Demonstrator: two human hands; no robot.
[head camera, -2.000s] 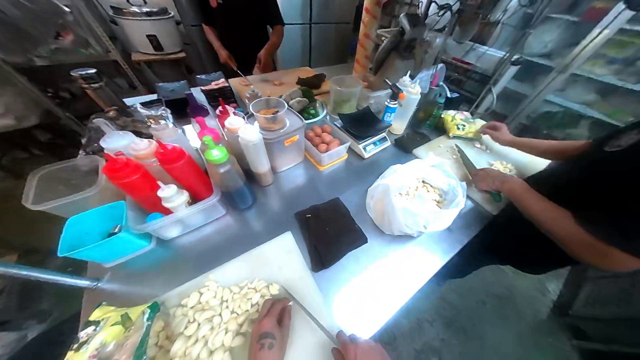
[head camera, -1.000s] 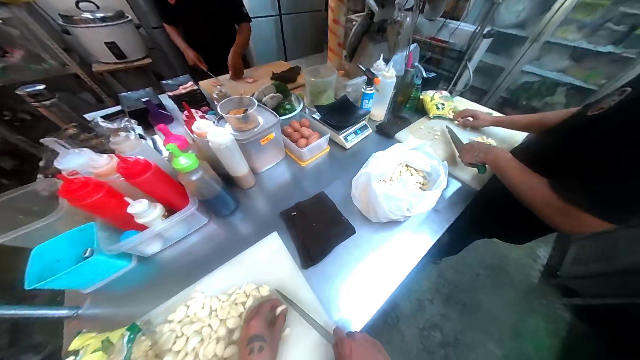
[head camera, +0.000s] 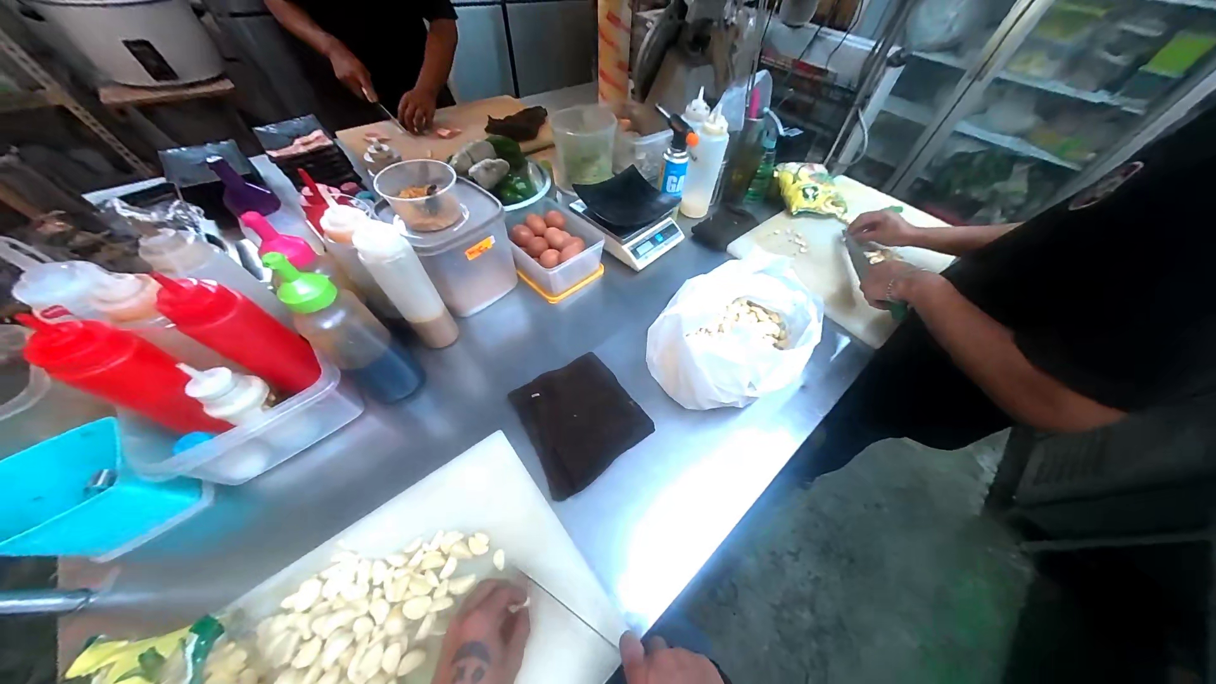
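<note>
A white cutting board (head camera: 570, 627) at the bottom bears a heap of pale peeled garlic cloves (head camera: 370, 608). At the heap's right side my left hand (head camera: 489, 622) rests with curled fingers; whether a clove is under its fingertips I cannot tell. My right hand (head camera: 665, 660), partly cut off by the lower edge, is closed around the handle end of a knife (head camera: 573, 611), whose thin blade lies toward my left fingertips. A yellow and green plastic bag (head camera: 142, 655) with more cloves lies at the board's left end.
A folded dark cloth (head camera: 581, 423) and a white plastic bag of cloves (head camera: 736, 332) lie beyond the board. Squeeze bottles in a clear tub (head camera: 275, 432) and a turquoise container (head camera: 57, 484) stand left. A co-worker cuts on a board (head camera: 855, 275) at right; another person cuts at the back.
The view has shifted somewhat. My left hand has changed its place at the edge of the clove heap, and the knife remains in my right hand.
</note>
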